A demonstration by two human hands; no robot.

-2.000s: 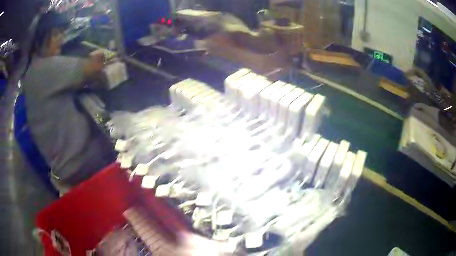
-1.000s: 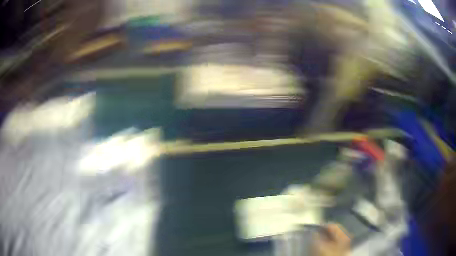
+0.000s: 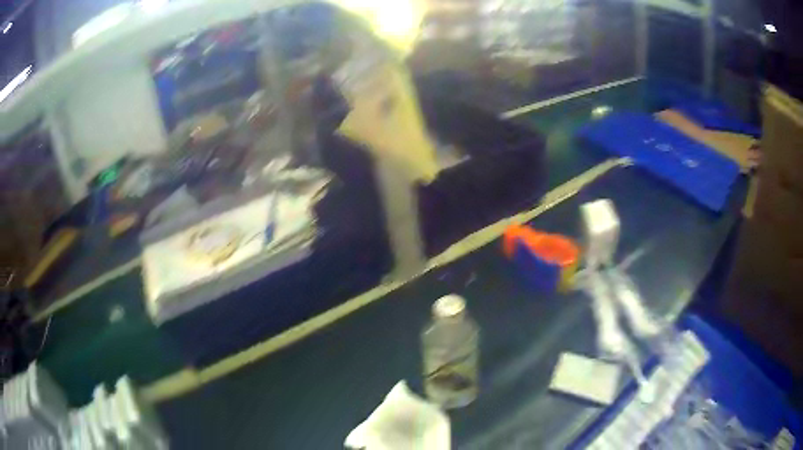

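Note:
No hand shows in view. A white wiping cloth (image 3: 405, 424) lies crumpled on the dark green bench (image 3: 290, 400), cut off by the bottom edge. A clear bottle (image 3: 451, 356) with a white cap stands upright just behind it, with a little dark content low down. A small white block (image 3: 585, 378) lies flat to the right. A white power strip (image 3: 600, 230) stands on edge farther back, its bagged cord (image 3: 607, 308) trailing towards me. White power strips (image 3: 114, 417) stand in rows at the bottom left, blurred and cut off.
A blue tote (image 3: 748, 356) at right holds white strips and bagged cords. An orange and blue holder (image 3: 544, 257) stands beside the upright strip. A paper stack (image 3: 229, 246) with a pen lies opposite. Yellow notes (image 3: 392, 123) hang on a post. Blue sheets (image 3: 660, 154) and a brown carton (image 3: 779, 237) are at right.
The view has swung right, from the strip rows and red bin to the bottle and blue tote. A blurred hand near a white block at the lower right is now out of view.

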